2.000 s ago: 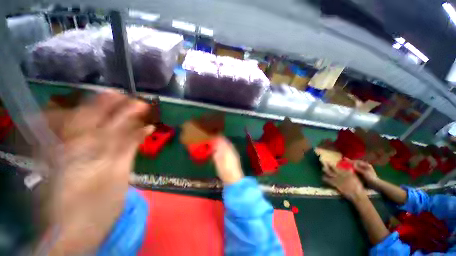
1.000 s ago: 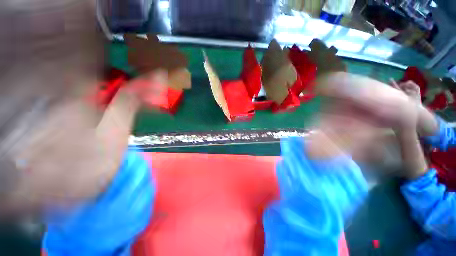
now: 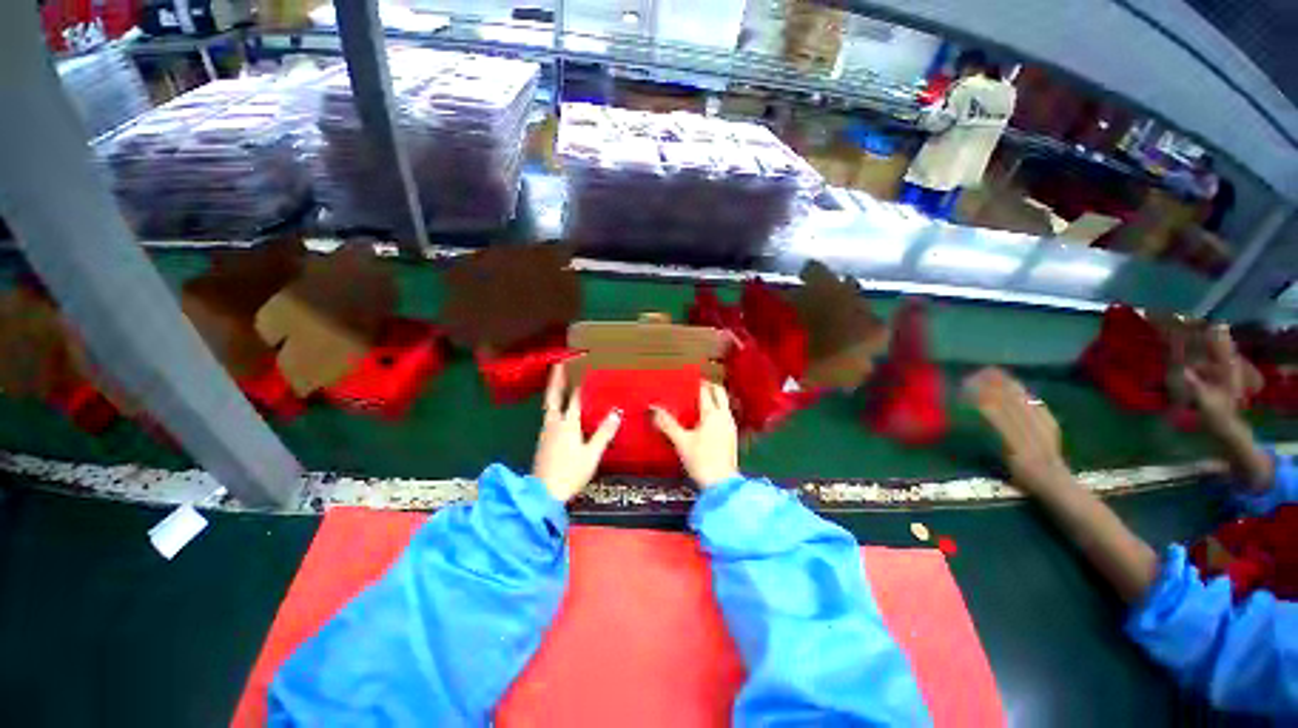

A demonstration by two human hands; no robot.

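A red box with a brown upright flap stands at the centre, over the near side of the green conveyor belt. My left hand grips its left side and my right hand its right side, with both thumbs on the red face. Whether the box rests on the belt is hidden. Open red-and-brown boxes stand on the belt to the left and right. Both my forearms cross the red mat.
A grey upright post and a white paper slip are at left. Another worker's hands reach over the belt at right. Wrapped tray stacks stand behind the belt. Small round pieces lie right of the mat.
My hands were apart and blurred; they are now together at the centre on one box. The view has shifted, and the neighbouring worker's hands have moved apart.
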